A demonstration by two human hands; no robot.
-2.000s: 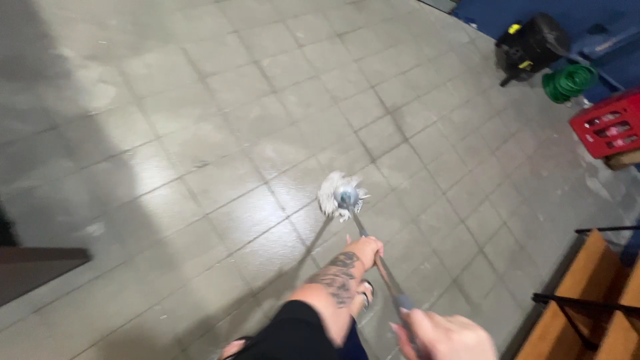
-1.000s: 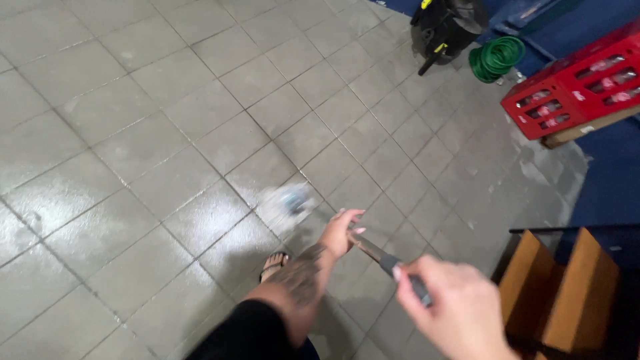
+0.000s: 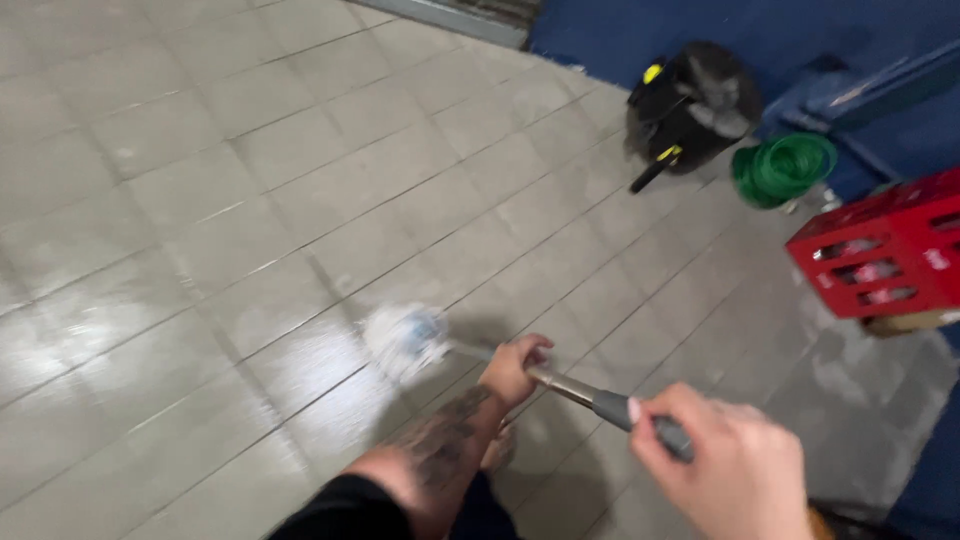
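Observation:
A string mop head (image 3: 407,341), white with a bluish centre and somewhat blurred, lies on the grey tiled floor (image 3: 315,172). Its metal handle (image 3: 570,386) slants up toward the lower right and ends in a grey grip. Around the lower part of that handle my left hand (image 3: 517,367) is closed, below a tattooed forearm and a black sleeve. At the grey grip near the top end, my right hand (image 3: 720,450) holds the handle, its thumb along it. Part of my foot (image 3: 499,446) shows below my left hand.
By the blue wall (image 3: 600,34) stand a black bucket (image 3: 694,109) with yellow parts and a coiled green item (image 3: 784,169). A red plastic crate of bottles (image 3: 877,255) is at the right. Wet sheen marks the tiles at the left.
The mop has been swung about over the tiles, with both hands staying on its handle. The wooden steps at the lower right have mostly left the view as it shifted.

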